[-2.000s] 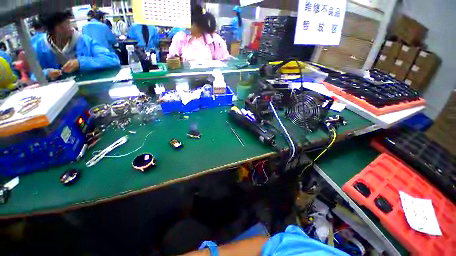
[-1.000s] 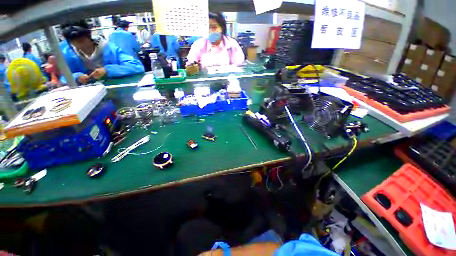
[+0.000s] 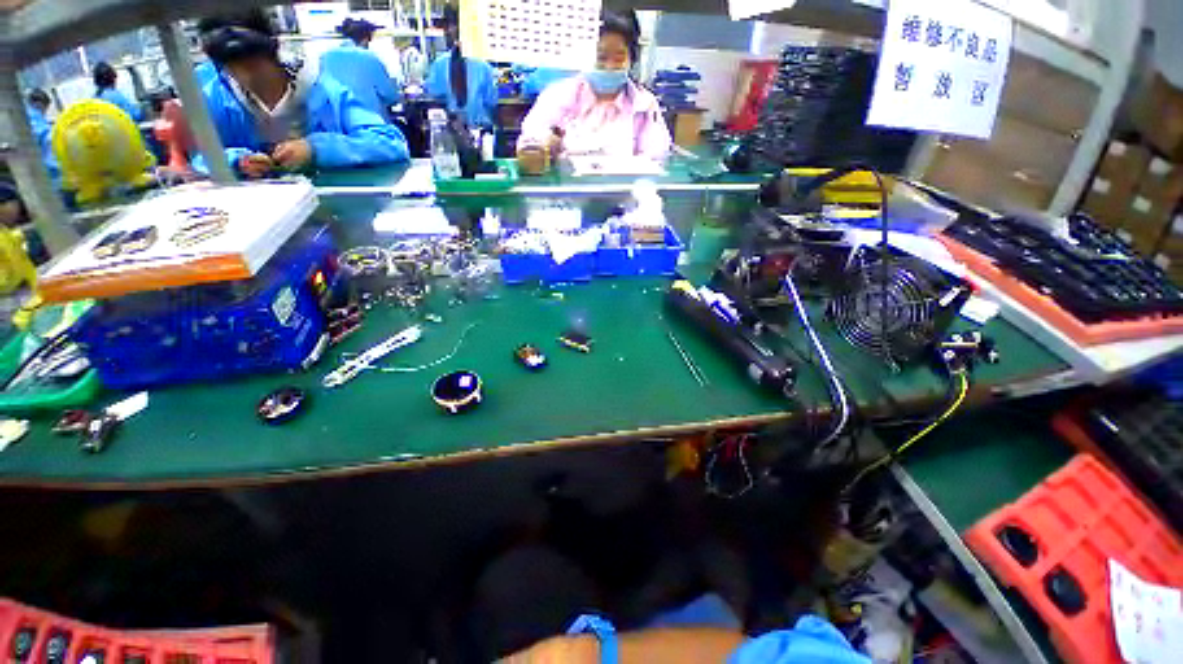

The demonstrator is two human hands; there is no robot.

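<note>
A round watch (image 3: 457,391) with a dark face and rose-gold rim lies on the green bench. Another round dark watch part (image 3: 280,405) lies to its left. Two small dark modules, one nearer (image 3: 529,355) and one farther (image 3: 576,340), lie behind the watch. A red tray (image 3: 195,638) with round pieces in pockets shows at the bottom left. My right hand (image 3: 542,650) is mostly cut off by the bottom edge; a blue wristband and sleeve show beside it. What it holds is hidden. My left hand is not in view.
A blue box (image 3: 208,331) bearing a white-topped stack stands left. White cord (image 3: 372,357) and blue parts bins (image 3: 551,263) are on the bench. A black cylindrical tool (image 3: 737,340), fan (image 3: 893,308) and cables are right. A red tray (image 3: 1103,519) lies lower right. People sit across the bench.
The view has turned left, so the bench items sit farther right and slightly higher. The red tray at the bottom left has come into view. My right forearm stays at the bottom edge.
</note>
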